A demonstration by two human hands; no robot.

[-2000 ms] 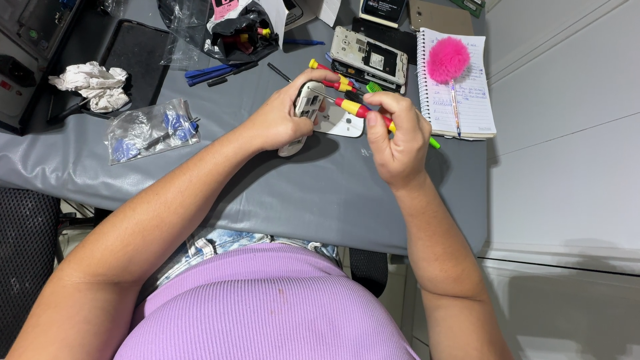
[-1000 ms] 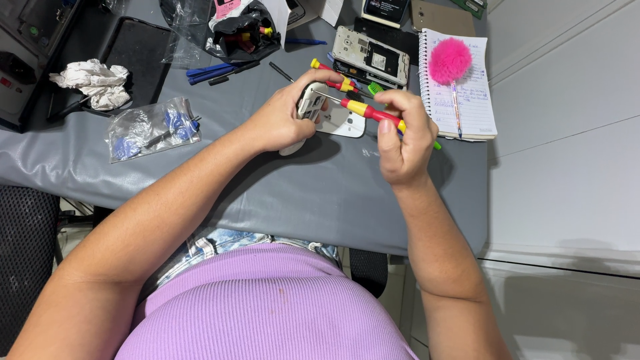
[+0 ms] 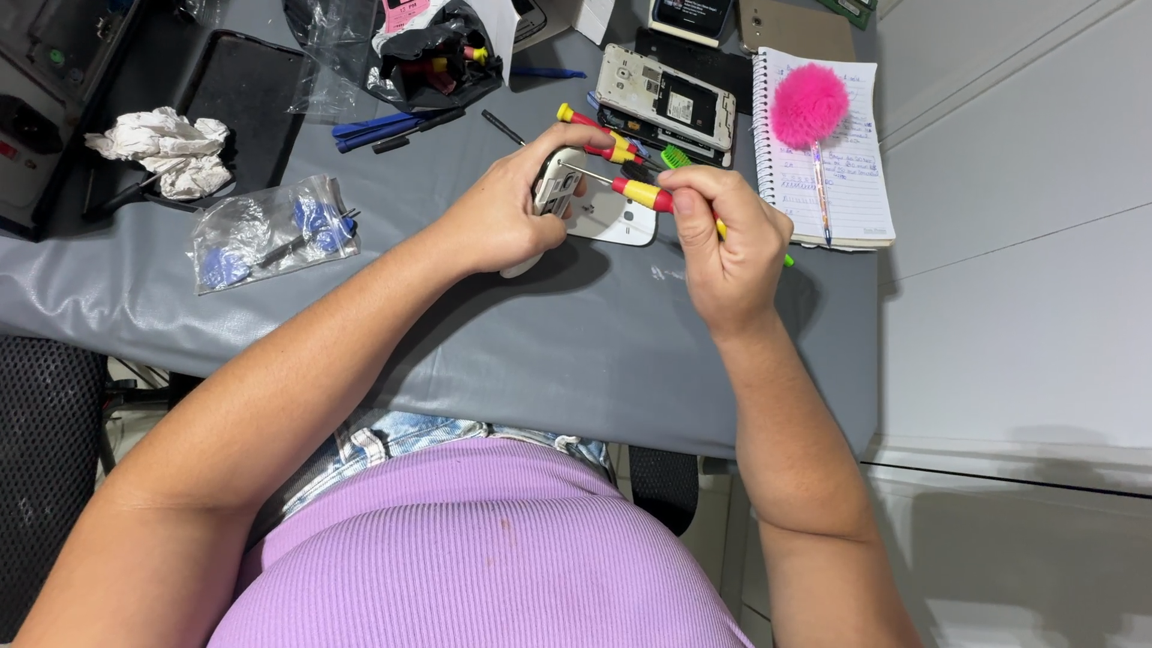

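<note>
My left hand grips a white mobile phone with its back off, tilted up on edge above the table. In my right hand is a red and yellow precision screwdriver, its thin shaft reaching to the upper part of the phone's back. Whether the tip sits in a screw I cannot tell. Behind the phone a white back cover lies on the grey table cover. More red and yellow screwdrivers and a green-bristled brush lie just beyond my hands.
An opened phone lies farther back. At right is a spiral notebook under a pen with a pink pompom. To the left are a clear plastic bag of blue parts, crumpled tissue, blue tools and a black bag.
My right hand has shifted a little, and the screwdriver in it lies at a slightly different angle. My left hand keeps hold of the phone in about the same place.
</note>
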